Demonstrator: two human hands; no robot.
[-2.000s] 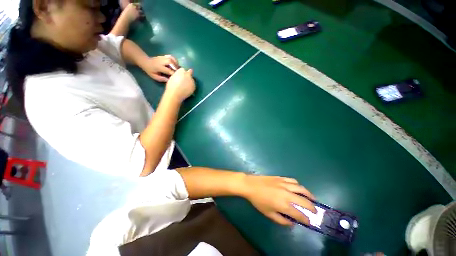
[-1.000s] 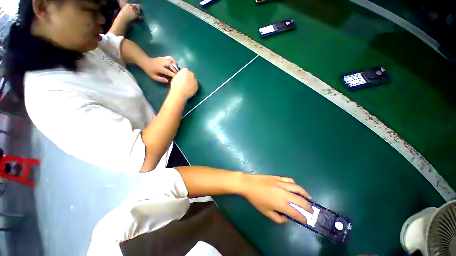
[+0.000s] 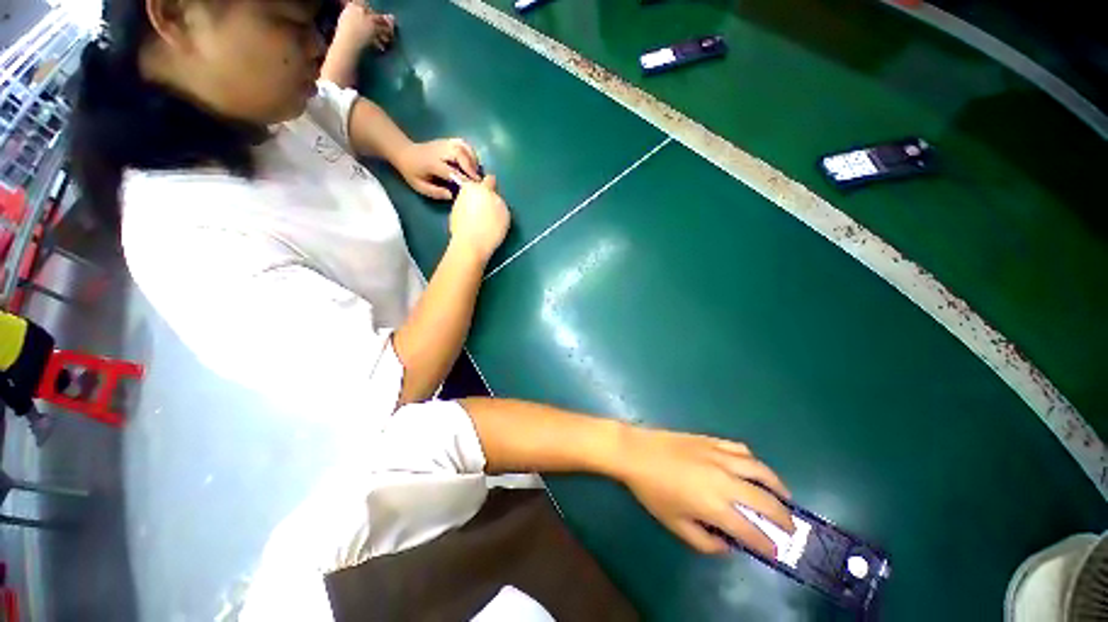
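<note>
A dark bar-shaped phone unit [image 3: 832,563] lies on the green tabletop at the lower right, tilted in the picture. A round white disc shows near its right end and a white label patch near its left end. My left hand [image 3: 711,488] lies over the unit's left end, its fingers on the label and around the edge, covering part of it. My right hand is not in view.
A neighbouring worker [image 3: 267,243] sits at left, hands together on the table. A worn pale rail [image 3: 838,225] borders the green far strip, where dark phone units [image 3: 875,162] lie spaced apart. A fan [image 3: 1063,583] is cut off at lower right.
The camera view has shifted. The phone units on the far strip have moved left along the rail. My left hand stays on its unit. The sliver at the bottom edge near the fan is gone from view.
</note>
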